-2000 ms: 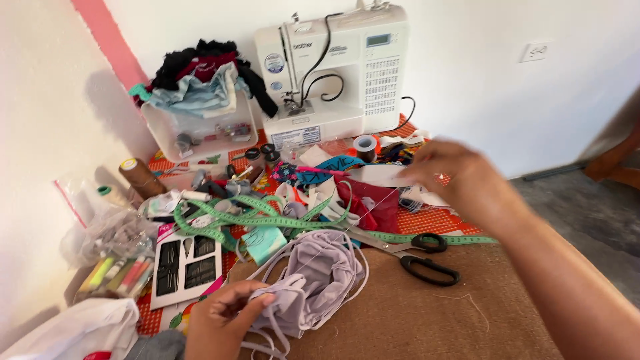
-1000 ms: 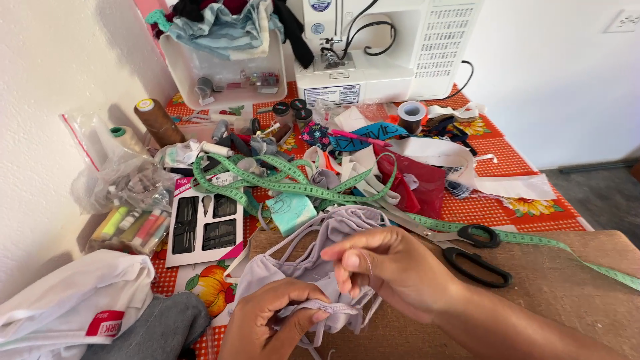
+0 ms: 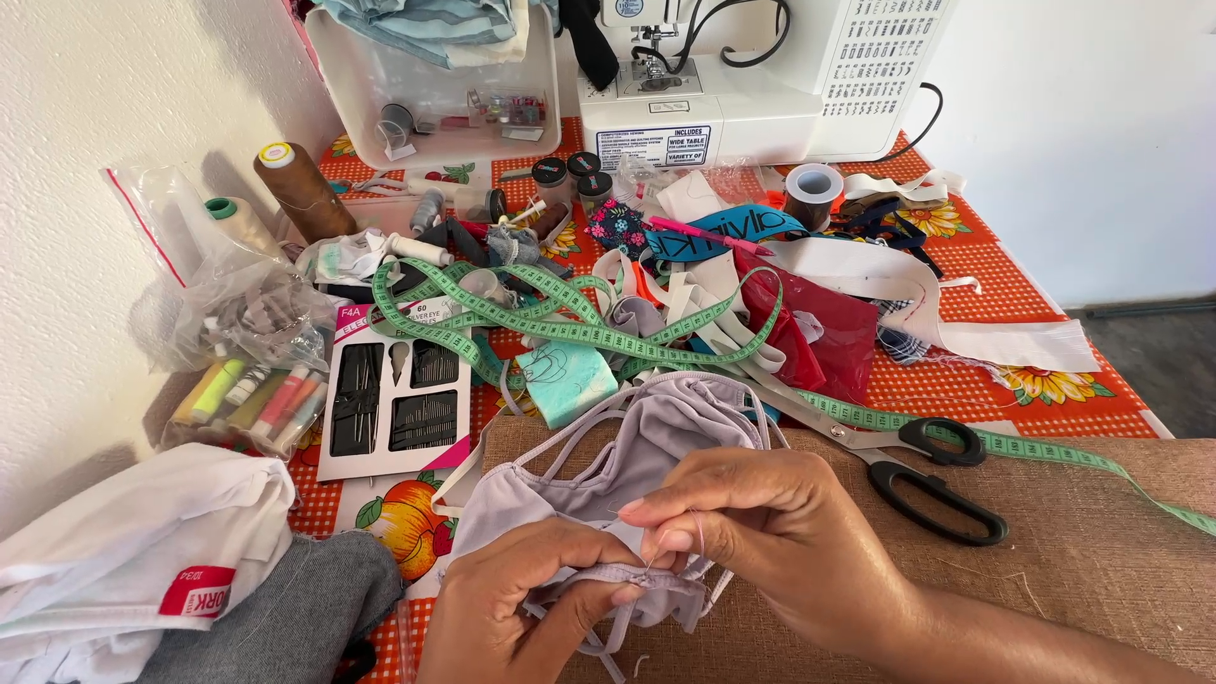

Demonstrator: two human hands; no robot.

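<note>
A lavender strappy fabric garment (image 3: pixel 608 456) lies bunched at the near edge of the table. Its seamed edge is pinched between the thumb and fingers of my left hand (image 3: pixel 546 598). Just right of it, my right hand (image 3: pixel 769 541) has thumb and fingertips closed on a fine thread at that edge; a needle is too small to make out for certain. Black-handled scissors (image 3: pixel 936 475) lie half spread to the right of my right hand. A green tape measure (image 3: pixel 589 332) loops behind the garment.
Behind stand a white sewing machine (image 3: pixel 703 123) and a plastic bin (image 3: pixel 437 104). A needle card (image 3: pixel 394 399), thread spools (image 3: pixel 309 195), a red pouch (image 3: pixel 826 332) and elastic strips (image 3: pixel 1016 344) crowd the patterned tablecloth (image 3: pixel 1035 285). White clothing (image 3: pixel 142 541) lies at left, brown cloth (image 3: pixel 1073 570) at right.
My right hand, raised well away from the garment two seconds ago, has come down to its edge beside my left hand. The view has moved closer to the table.
</note>
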